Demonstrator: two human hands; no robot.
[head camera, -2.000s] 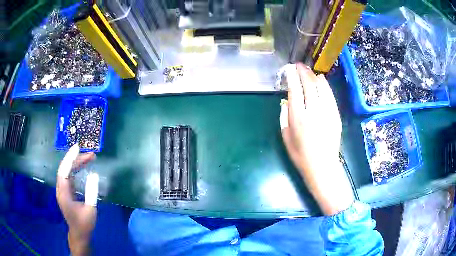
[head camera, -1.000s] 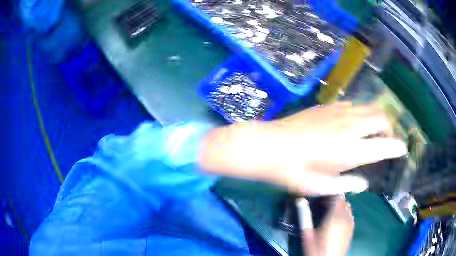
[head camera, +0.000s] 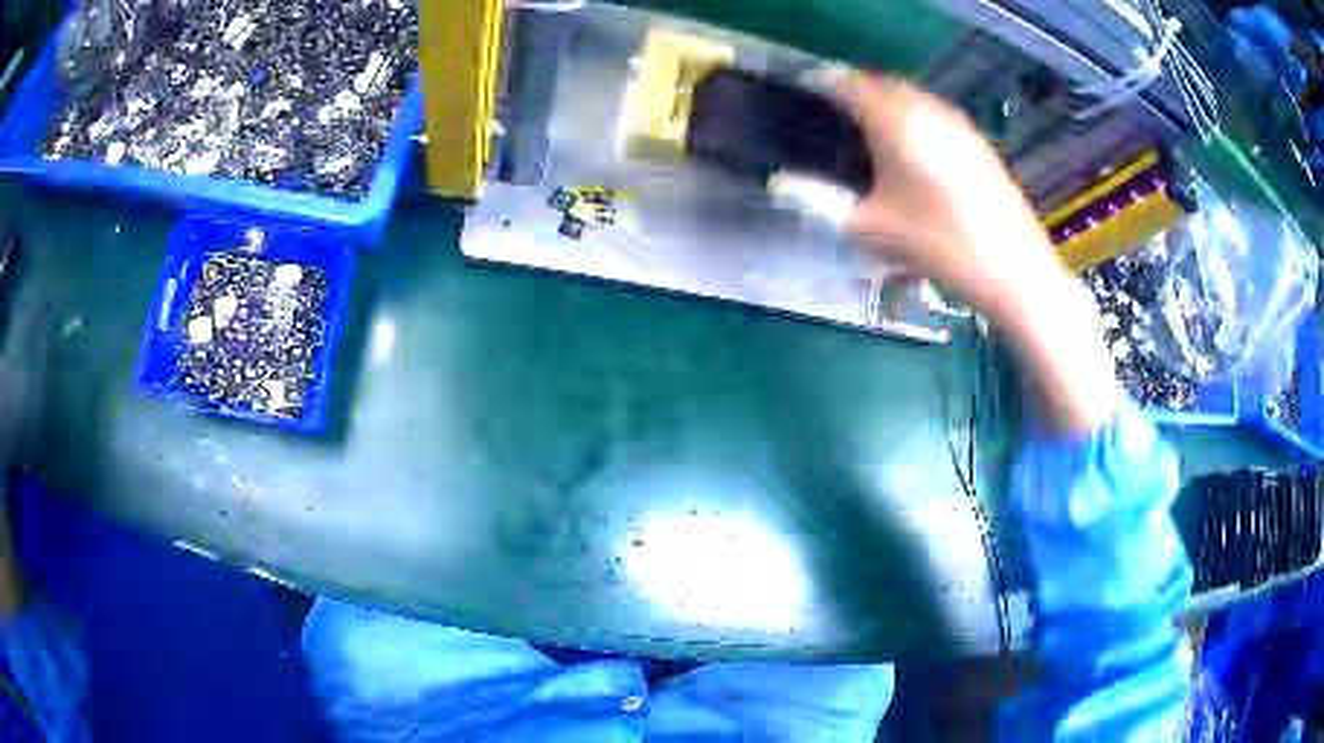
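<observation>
My right hand is over the press base plate, its fingers closed on the right end of a black plastic housing. The housing lies crosswise beside the yellowish fixture block; it is blurred, and I cannot tell whether it rests in the fixture or is held above the plate. My left hand is not in the picture.
A small blue parts bin and a large blue bin are at the left. Small metal pieces lie on the plate. Yellow upright bars flank it. Dark spare housings and a thin cable are at the right.
The view has swung and moved. The housing that lay on the green mat is now at the press in my right hand. My left hand has left the picture.
</observation>
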